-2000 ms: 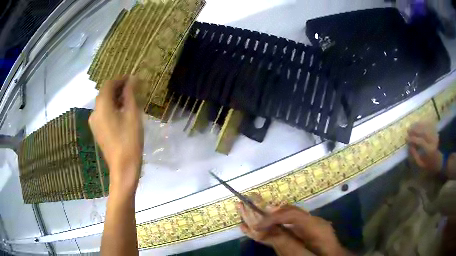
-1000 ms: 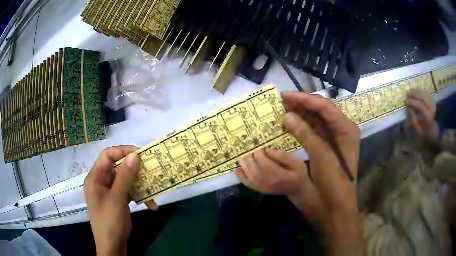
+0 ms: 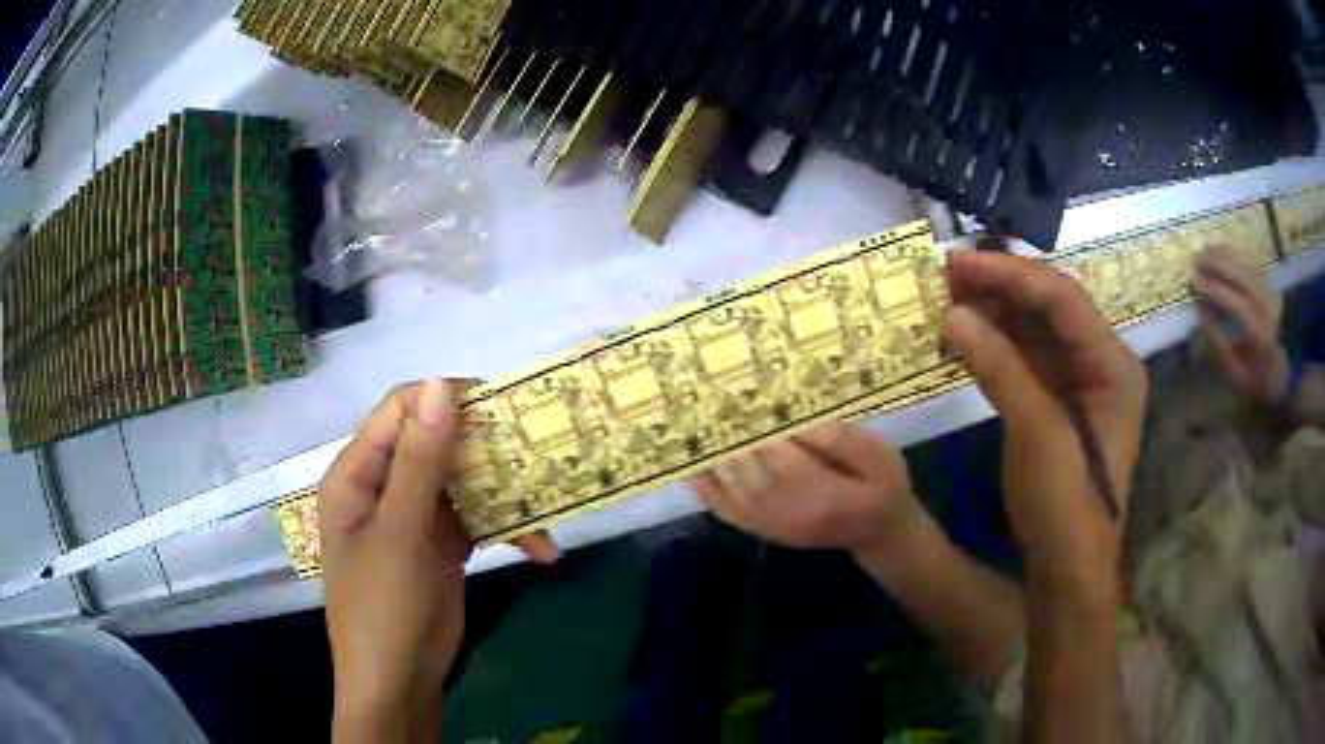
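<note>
A long yellow PCB panel is held up in front of me, printed side up, tilted with its right end higher. My left hand grips its left end, thumb on top. My right hand holds its right end with the fingertips. A thin dark pointed tool, possibly tweezers, lies in my right hand. The panel hides part of the row of panels on the line behind it.
Green-faced stacked panels stand at left beside a crumpled clear bag. Yellow panels and a black slotted rack lie at the back, with a black bin at right. Another person's hands reach in.
My left hand has left the yellow stack, and both hands now hold a panel. Over the last second the panel and both hands have moved right. The tool has swung back into my right hand.
</note>
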